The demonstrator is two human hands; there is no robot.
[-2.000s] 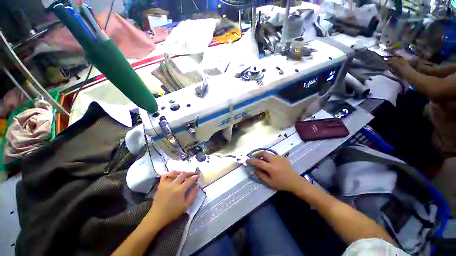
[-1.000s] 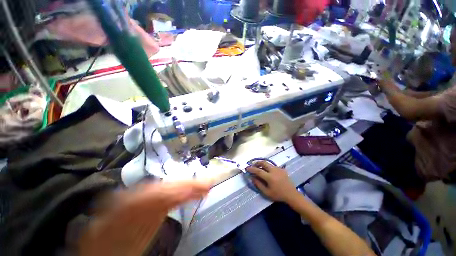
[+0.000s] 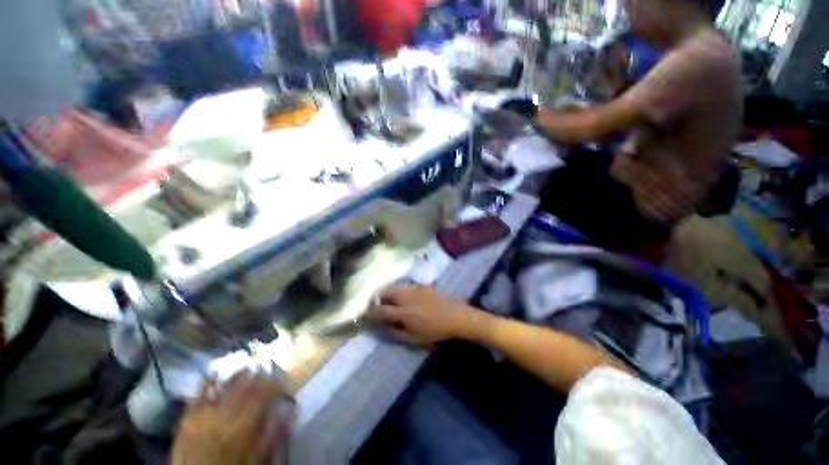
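The white sewing machine point(image 3: 300, 204) with a blue stripe stands in front of me, blurred. My left hand point(image 3: 234, 420) is at the bottom left, near the needle area; blur hides its fingers and whether it holds anything. My right hand point(image 3: 414, 314) rests on the table front, right of the needle area, fingers bent down; the scissors cannot be made out under it. Dark brown cloth point(image 3: 64, 381) lies heaped at the left of the machine head.
A maroon smartphone point(image 3: 474, 235) lies on the table right of my right hand. A blue-rimmed basket point(image 3: 698, 313) of cut pieces stands at the right. Another person point(image 3: 686, 118) is at the upper right. A green-wrapped stand point(image 3: 77, 218) rises at the left.
The view has turned right, so the machine sits further left and more of the other person shows. My left hand has moved from over the cloth to near the needle area.
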